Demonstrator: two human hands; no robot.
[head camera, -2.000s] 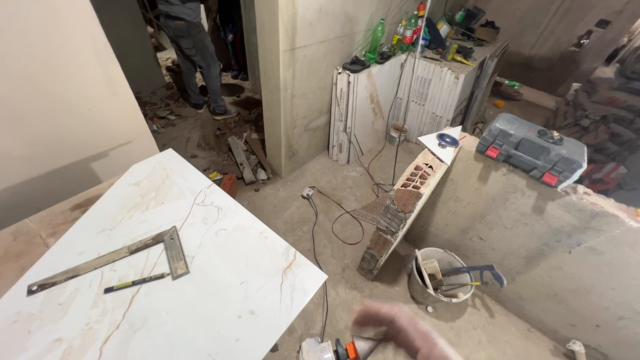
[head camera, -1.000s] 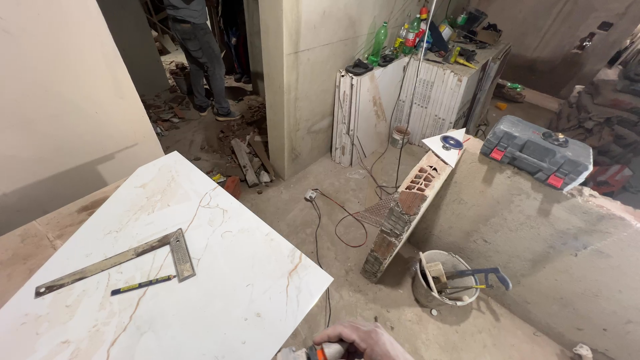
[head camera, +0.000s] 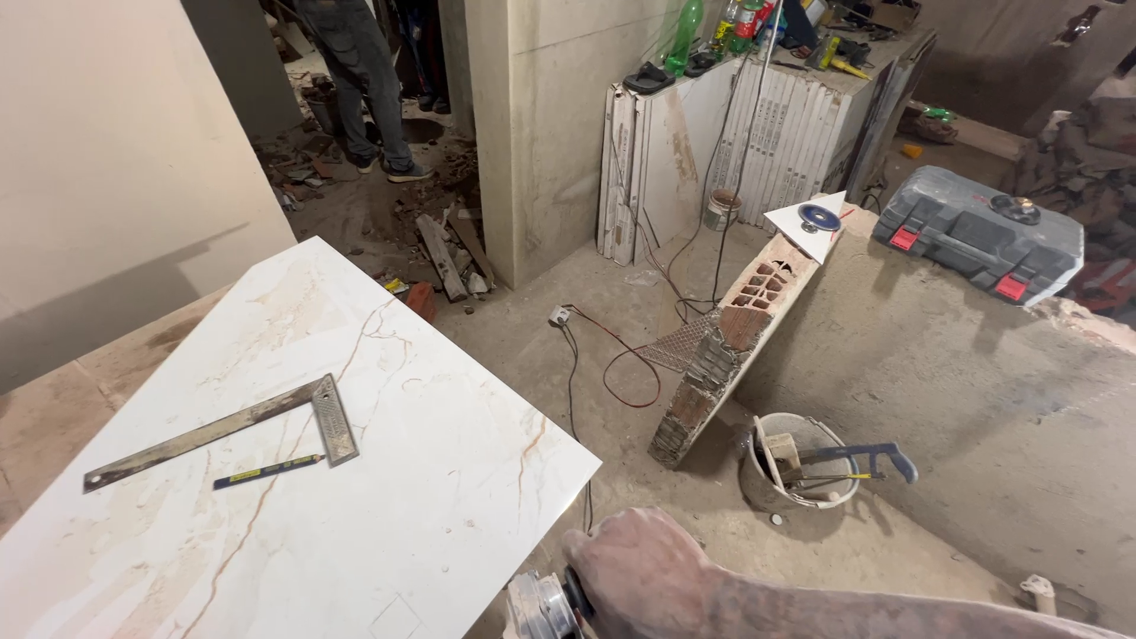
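Observation:
Dusty and closed, my right hand (head camera: 643, 559) grips the black side handle of an angle grinder (head camera: 540, 605) at the bottom of the view, just off the slab's corner. Only the tool's metal head shows; the rest is cut off by the frame. A white marble-look tile slab (head camera: 417, 461) fills the lower left. On it lie a metal try square (head camera: 213, 433) and, beside its short arm, a carpenter's pencil (head camera: 269, 471). My left hand is out of view.
A bucket of tools (head camera: 803, 497) with a hacksaw (head camera: 874, 457) stands by a low wall (head camera: 941, 382), which bears a grey toolbox (head camera: 976, 232) and a cutting disc (head camera: 818, 218) on a tile offcut. Cables (head camera: 572, 373) cross the floor. A person (head camera: 359, 80) stands in the doorway amid rubble.
My right hand, blurred and with fingers extended above the grinder two seconds ago, is now closed around its handle. The person in the doorway has shifted their legs slightly.

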